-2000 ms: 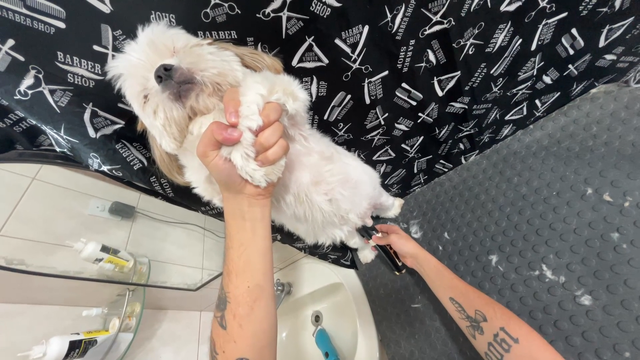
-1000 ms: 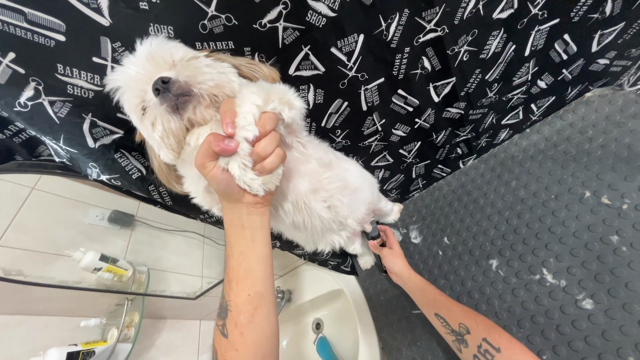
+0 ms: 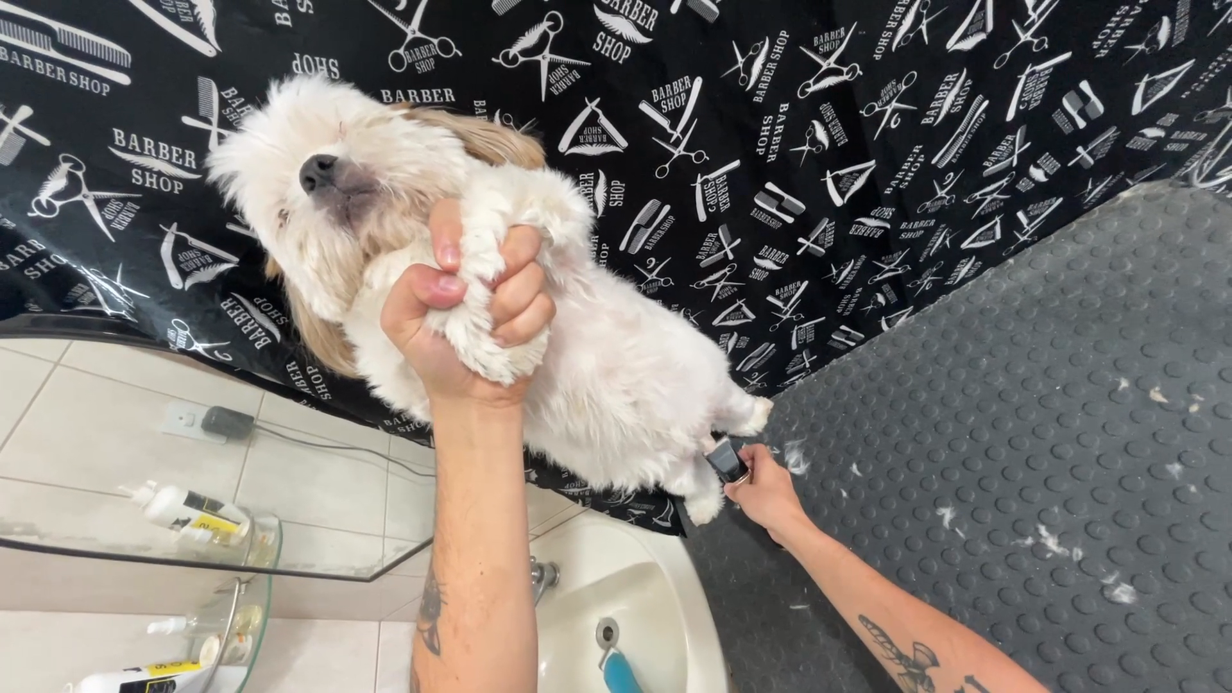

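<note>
A small white dog [image 3: 616, 375] with tan ears is held upright, belly toward the camera, against a black apron [image 3: 731, 192] printed with barber tools. My left hand [image 3: 472, 308] is closed around both its front paws at the chest, below the dark nose. Lower on the body, my right hand [image 3: 765, 486] holds black hair clippers [image 3: 727, 462], their head at the inner hind legs. Much of the clippers' body is hidden by the fingers. The two hind paws show on either side of the clipper head.
Dark studded rubber matting [image 3: 1011, 433] with tufts of cut hair lies at right. A white sink [image 3: 674, 597] with a blue-handled tool [image 3: 619, 669] is below. At left are a mirror [image 3: 289, 500], a glass shelf [image 3: 255, 626] and a bottle [image 3: 144, 679].
The clippers' black head now shows between the hind legs, where two seconds ago their body pointed down and right below my right hand. My left hand keeps its hold on the front paws.
</note>
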